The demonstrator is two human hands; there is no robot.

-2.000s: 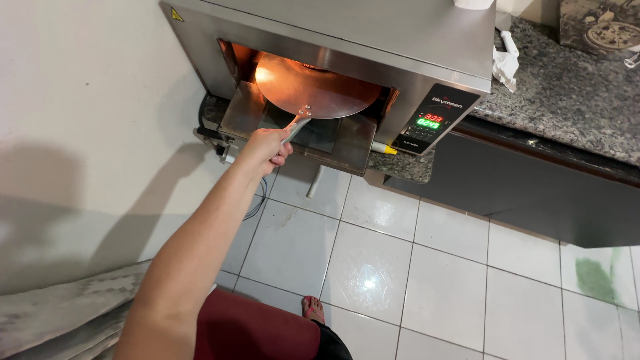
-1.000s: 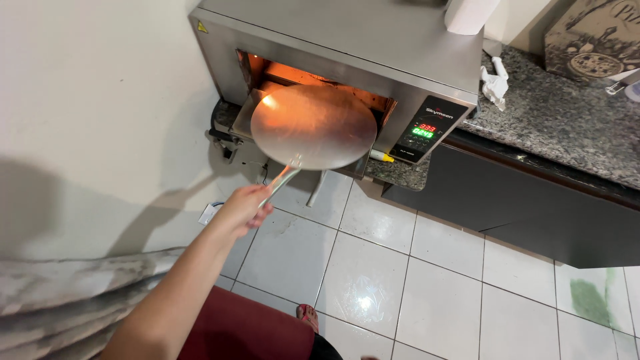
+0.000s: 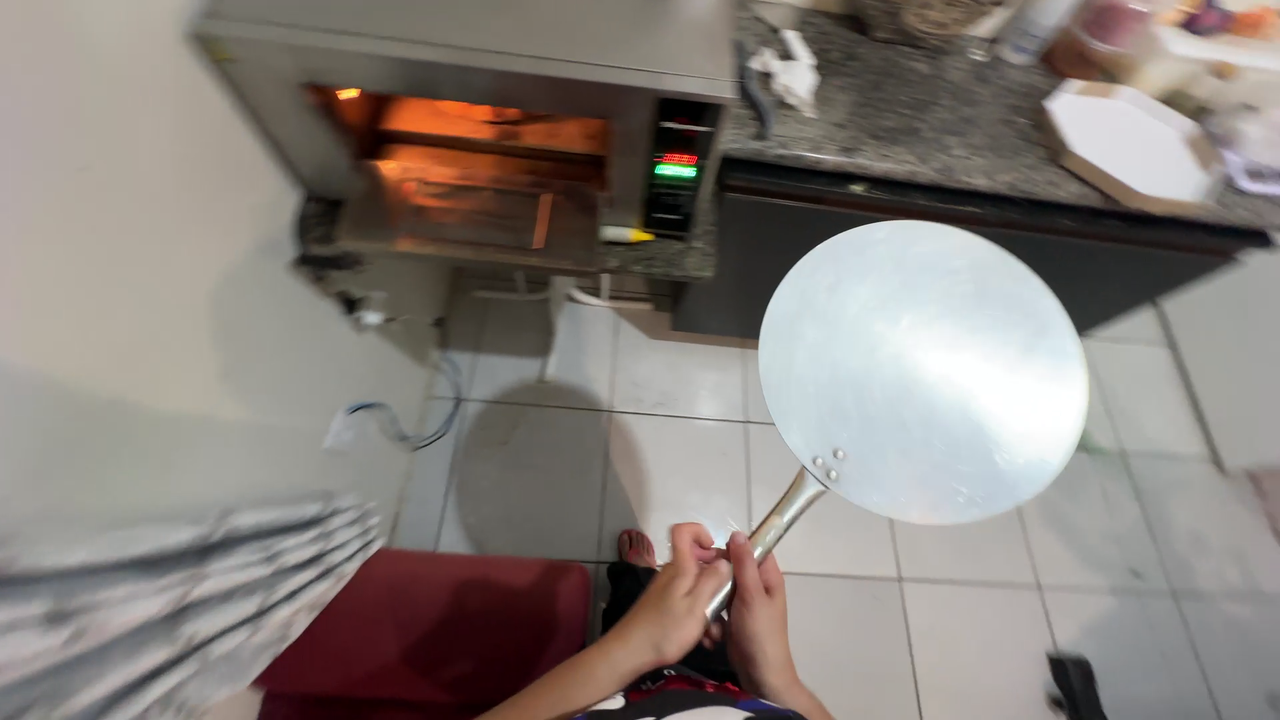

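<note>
A round metal pizza peel with nothing on its blade is held over the tiled floor, to the right of the oven. Both hands are on its metal handle: my left hand grips from the left side, and my right hand wraps it from the right near the handle's end. At upper left stands a stainless steel oven, glowing orange inside. Its door is folded down. What lies within the oven is too blurred to tell.
A granite counter holds crumpled white paper and an open pizza box. A yellow-tipped marker lies beside the oven door. A red padded seat, a striped curtain and a loose cable are at left.
The peel has come out of the oven mouth and moved right, over the floor. Only one hand held it before; now both do. The view has shifted.
</note>
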